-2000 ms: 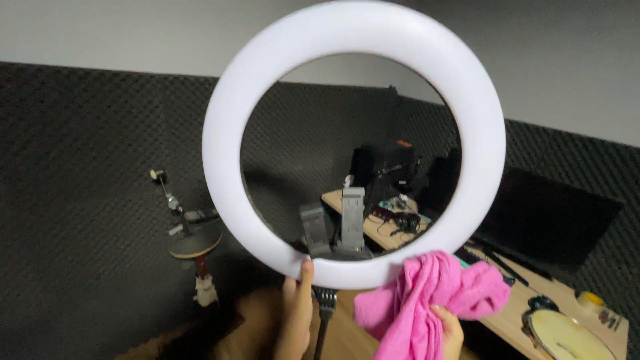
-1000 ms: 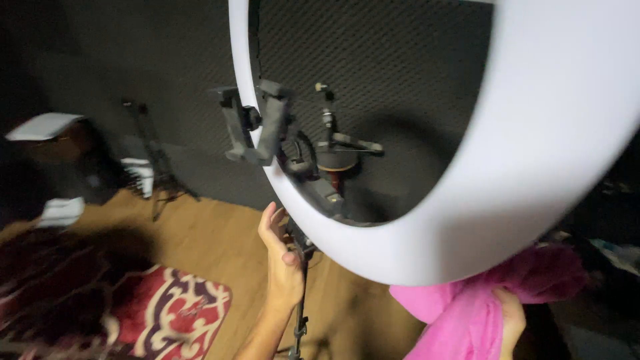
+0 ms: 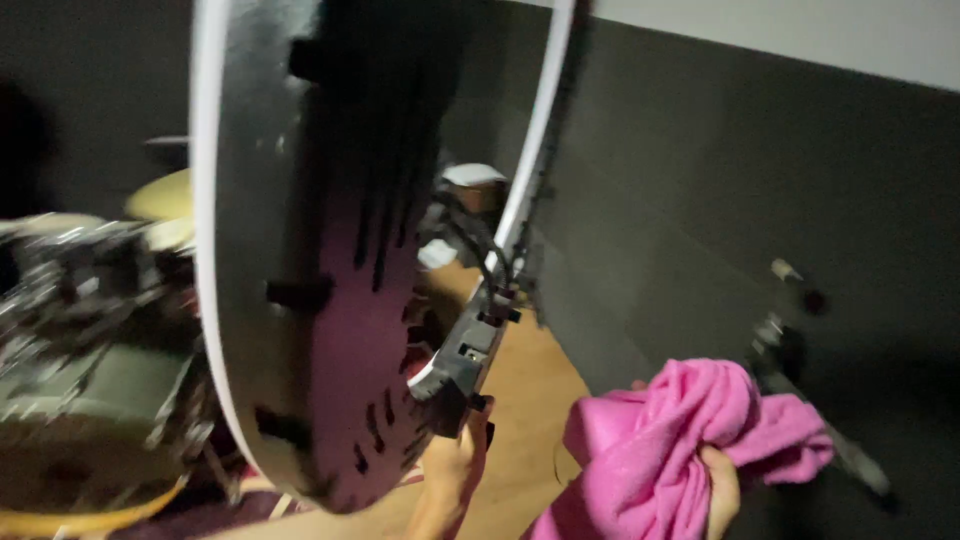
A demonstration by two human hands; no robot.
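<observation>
The ring light (image 3: 375, 315) fills the left and middle of the view, its glossy black back with vent slots turned toward me and its white rim seen edge-on. My left hand (image 3: 454, 457) grips the mount just under the ring's base, where black cables and a socket show. To the right, my right hand (image 3: 720, 484) holds a bunched pink cloth (image 3: 675, 435), apart from the ring. The fingers of my right hand are partly hidden in the cloth.
A drum kit (image 3: 90, 360) stands at the left, blurred. Dark padded wall (image 3: 712, 187) runs along the right, with a stand (image 3: 810, 405) before it. Wooden floor (image 3: 532, 390) and part of a patterned red rug (image 3: 262, 502) lie below.
The ring light has turned from its white front to its black back. My right hand and the pink cloth have come away from its lower edge. The view has swung round.
</observation>
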